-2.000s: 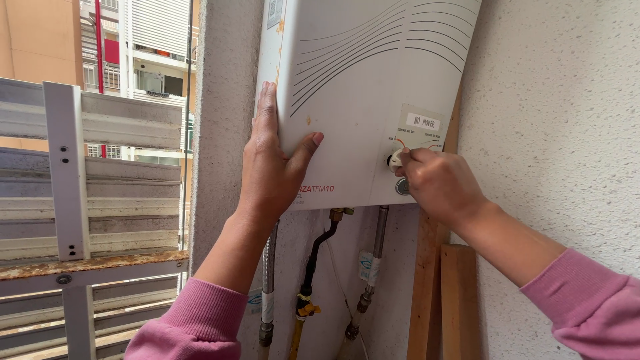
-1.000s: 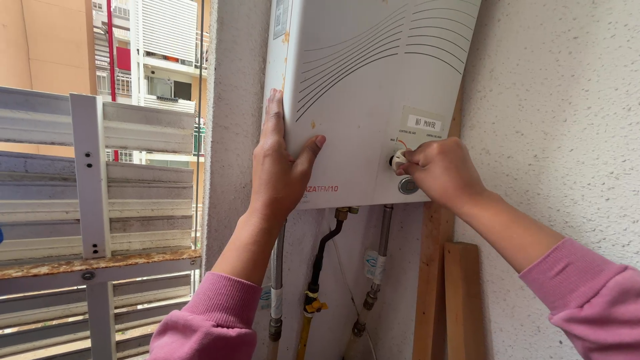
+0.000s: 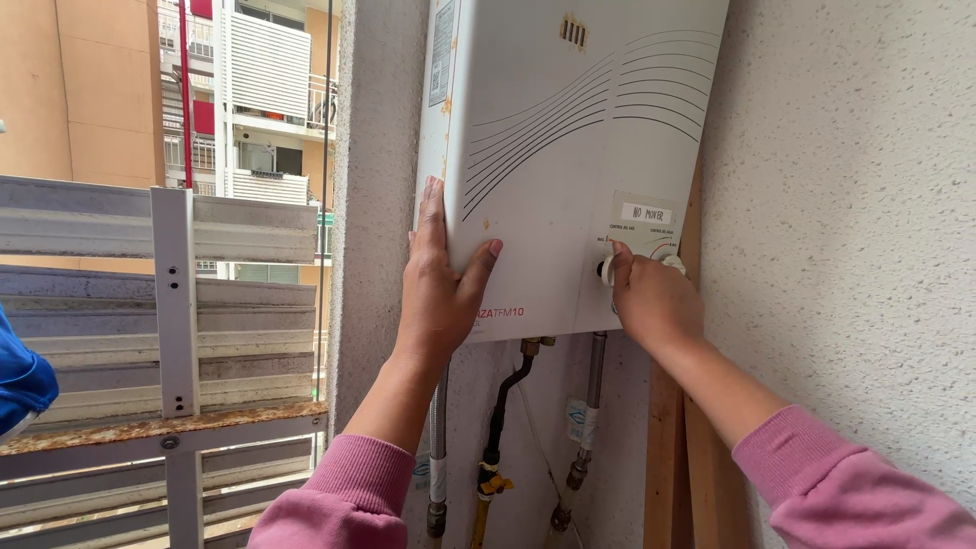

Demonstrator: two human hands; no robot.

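A white gas water heater [image 3: 541, 191] hangs on the wall. My left hand [image 3: 446, 278] lies flat against its lower left edge, fingers pointing up and thumb spread on the front. With bent fingers my right hand [image 3: 657, 293] grips a white control knob [image 3: 608, 270] at the lower right of the front; the fingertips are partly hidden. Another white knob [image 3: 674, 264] shows just behind the hand's right side. Above is a label with handwriting [image 3: 646, 213]. A round fitting below the gripped knob is mostly covered by the hand.
Under the heater run braided metal hoses [image 3: 597, 381], a black pipe [image 3: 499, 412] and a yellow valve handle [image 3: 496, 484]. Wooden boards [image 3: 705, 457] stand at the right by the rough wall [image 3: 839, 191]. Left is a slatted metal railing [image 3: 175, 305] with a blue cloth item [image 3: 23, 374].
The view has shifted and shows more of the railing side. Both hands stay at the same places on the heater. The second knob and the blue item have come into sight.
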